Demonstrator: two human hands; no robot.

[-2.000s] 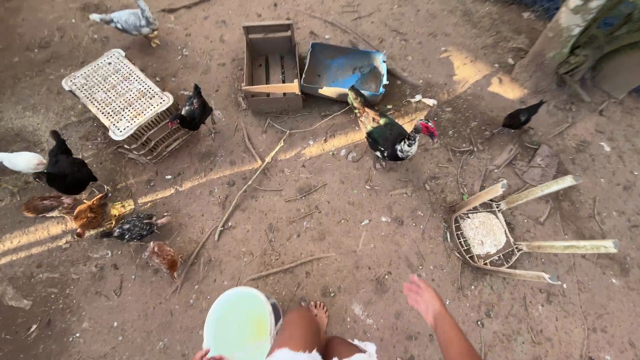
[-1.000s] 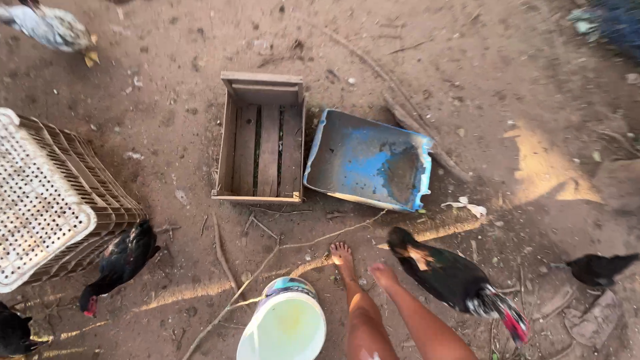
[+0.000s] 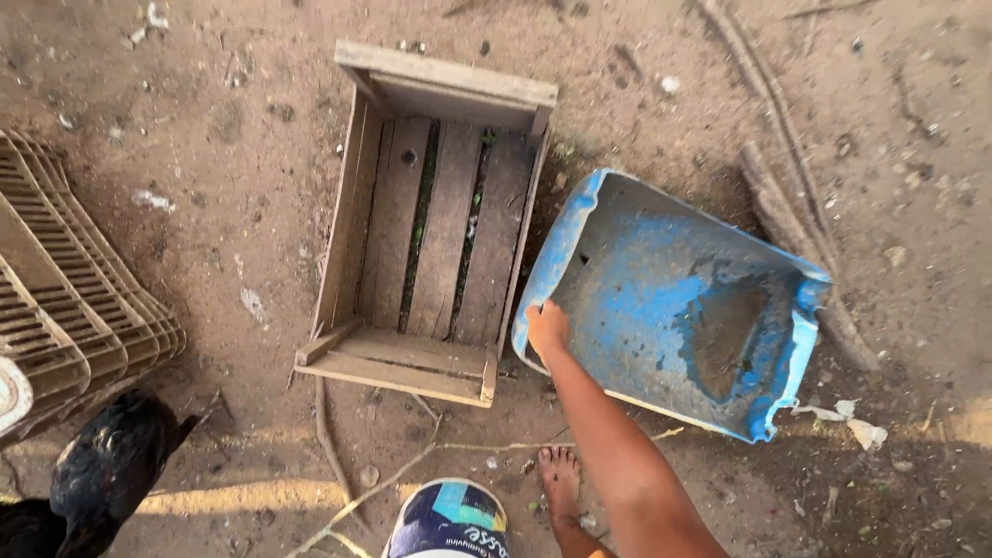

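My right hand [image 3: 548, 325] grips the left rim of a blue plastic trough [image 3: 651, 310], its fingers curled over the edge. A shallow dark puddle and dirt lie inside the trough, and its right rim is broken and jagged. Just left of it stands a wooden slatted crate [image 3: 418, 372], with bits of green between its bottom boards. At the bottom edge is a printed plastic bucket [image 3: 449, 515], only partly in view. My left hand is out of view.
A plastic slatted poultry crate [image 3: 70, 294] stands at the left, with a black chicken [image 3: 116, 465] below it. Thin branches [image 3: 387, 480] lie across the dirt near my bare foot [image 3: 559, 480]. A thick stick [image 3: 798, 217] lies behind the trough.
My right hand has reached forward and taken hold of the trough's left rim. The view has moved closer to the crate and trough. The dark bird by the trough has gone out of view.
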